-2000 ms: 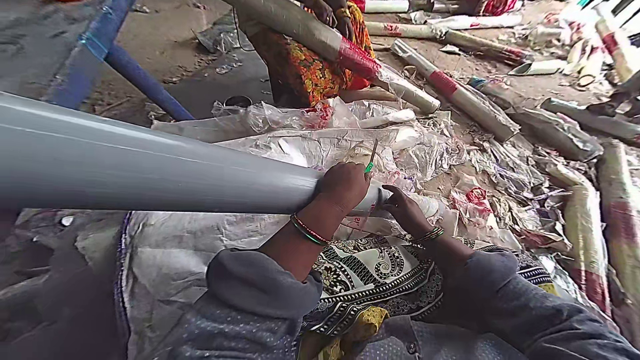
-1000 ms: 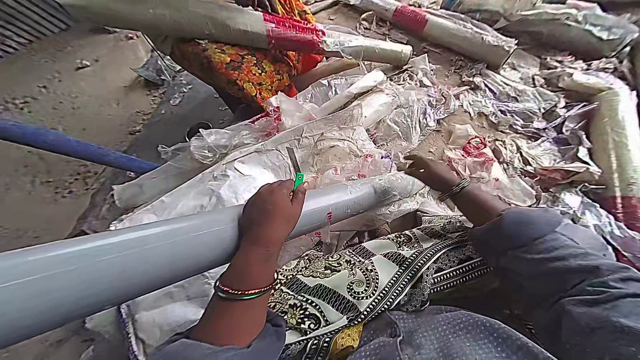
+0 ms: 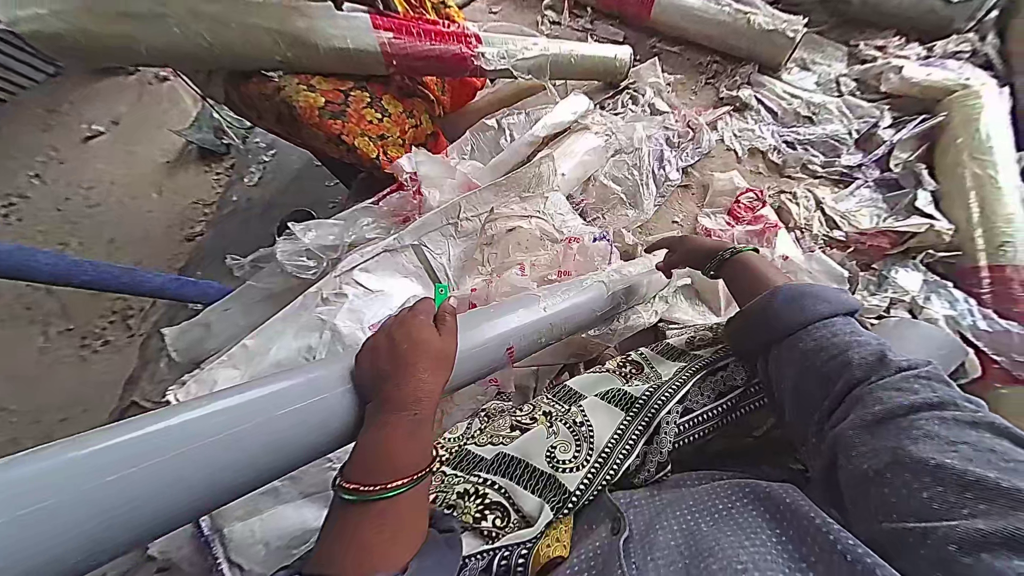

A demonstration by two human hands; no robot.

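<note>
A long grey plastic pipe [image 3: 200, 448] slants from the lower left up to the centre right, across my lap. Closed around a knife [image 3: 436, 276] with a green handle and a thin blade, my left hand [image 3: 408, 352] rests on top of the pipe, the blade pointing up and away. Clear plastic film [image 3: 592, 292] with red print wraps the pipe's far end. There my right hand [image 3: 688, 254] touches the film at the tip with bent fingers; whether it pinches the film cannot be told.
Crumpled plastic wrapping [image 3: 640, 160] lies all around on the ground. A wrapped pipe with a red band [image 3: 424, 44] crosses the top left before a person in orange floral cloth [image 3: 360, 120]. A blue pole [image 3: 104, 272] juts in at left; more wrapped rolls [image 3: 980, 168] lie at right.
The hands were close together on the pipe two seconds ago; now they are apart, the right one at its film-covered end. The view has shifted down and closer to the pipe.
</note>
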